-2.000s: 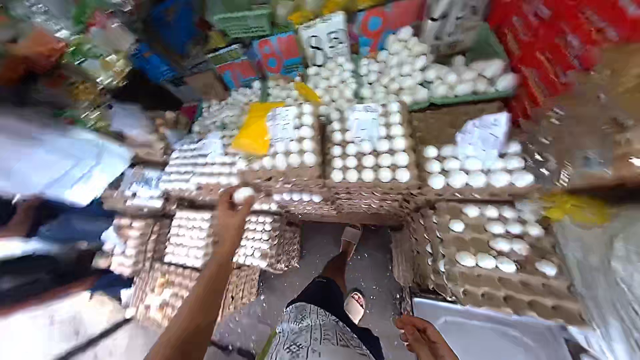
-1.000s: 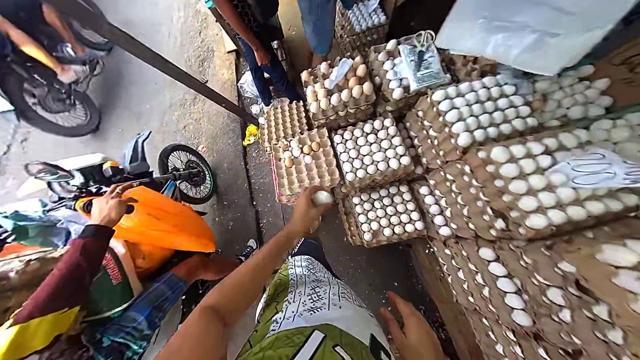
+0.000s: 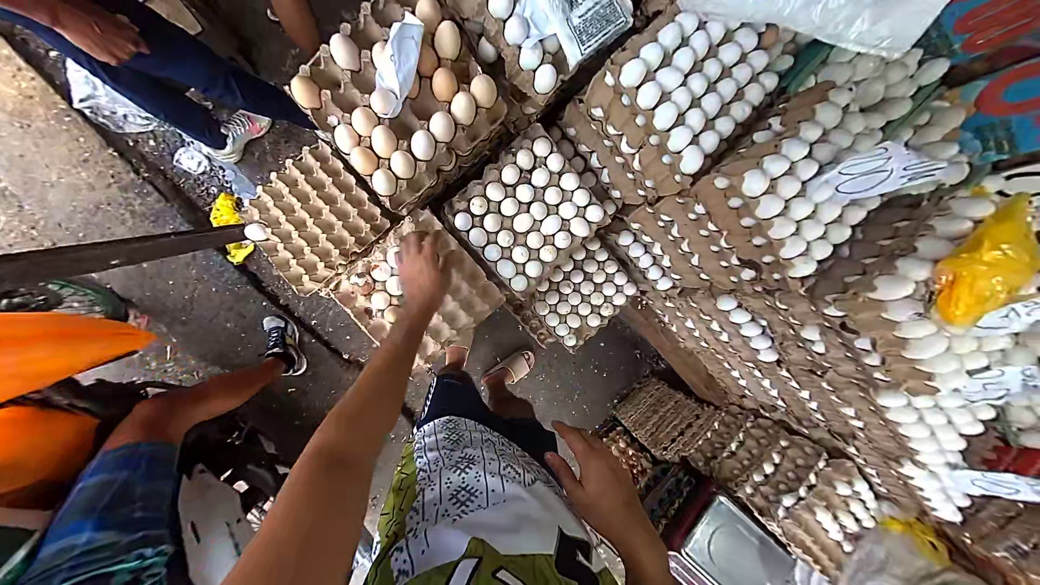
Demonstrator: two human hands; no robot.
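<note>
My left hand (image 3: 423,272) reaches down over a partly filled cardboard egg tray (image 3: 467,296); its fingertips are at the eggs, and whether they grip one is hidden. Several white and brownish eggs (image 3: 380,301) lie in the tray's left part, beside the hand. My right hand (image 3: 597,479) hangs in front of my shorts with fingers apart, holding nothing. An almost bare egg tray (image 3: 317,219) adjoins at the upper left, with one white egg (image 3: 255,232) at its left corner. Behind stands a tray of brown and white eggs (image 3: 422,146).
Stacked trays of white eggs (image 3: 524,215) rise to the right, with paper signs (image 3: 881,171) and a yellow plastic bag (image 3: 987,260). A dark metal pole (image 3: 122,252) crosses at left. One person's legs (image 3: 187,73) stand at the upper left; another person's leg (image 3: 203,398) is beside an orange vehicle part (image 3: 49,414).
My left hand, earlier holding a white egg up in front of the trays, is now down at the partly filled tray. The view has swung strongly since two seconds ago.
</note>
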